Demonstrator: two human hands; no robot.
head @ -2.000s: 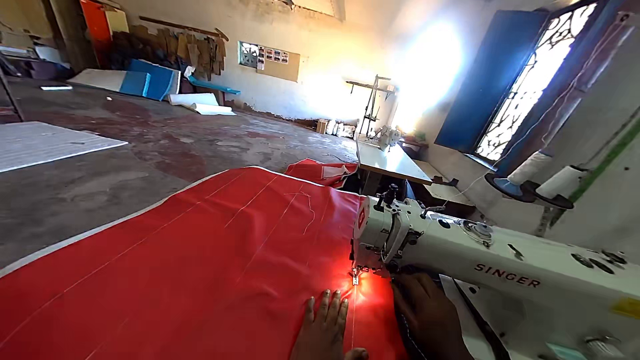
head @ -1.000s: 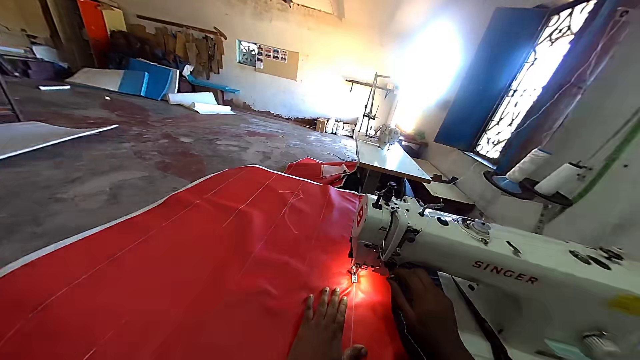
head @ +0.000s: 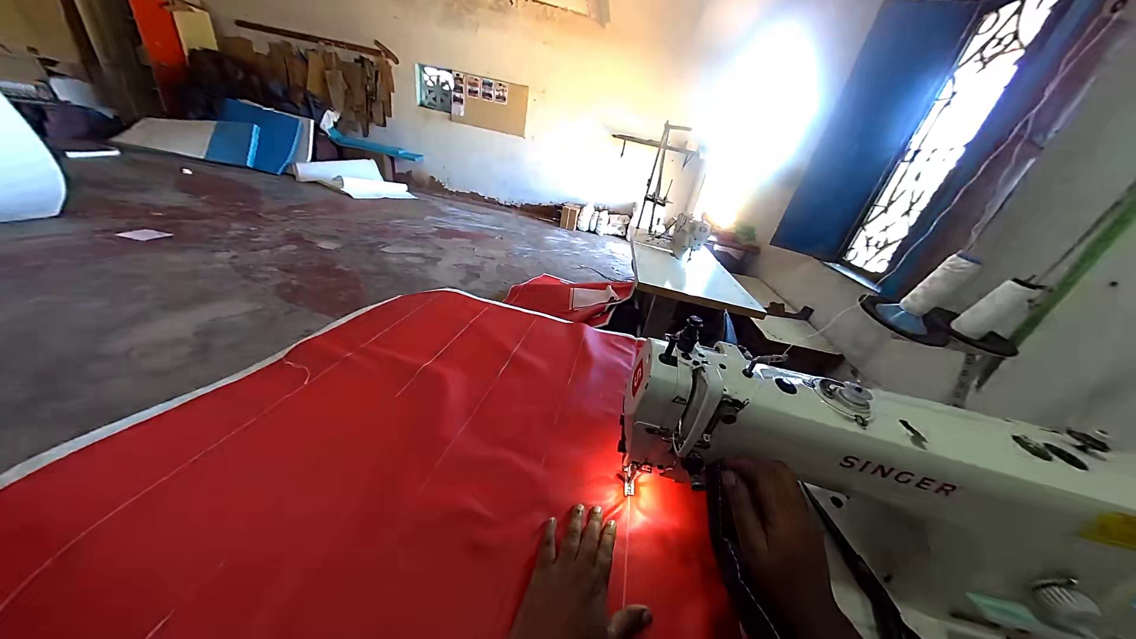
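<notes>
A large sheet of red coated fabric (head: 355, 461) with pale lines and a white edge spreads under the Singer sewing machine (head: 799, 426). The lit presser foot (head: 629, 485) stands on it, above a pale line running toward me. My left hand (head: 577, 568) lies flat on the red fabric, just left of that line, fingers apart. To the right of the foot, under the machine arm, my right hand (head: 772, 524) has its fingers curled at a black edge strip (head: 737, 568) with light stitching; whether it grips the strip is hard to tell.
Two white thread cones (head: 942, 282) stand on holders at the right. Beyond the machine is another sewing table (head: 692, 280) with a machine on it. Blue and white foam sheets (head: 240, 142) and white rolls (head: 355, 177) lie on the far floor. A barred window (head: 950, 133) is at the right.
The red fabric's lines and a loose thread have shifted leftward and away from me. At the far left, the white sheet that lay low now stands curled up. Both hands remain beside the presser foot.
</notes>
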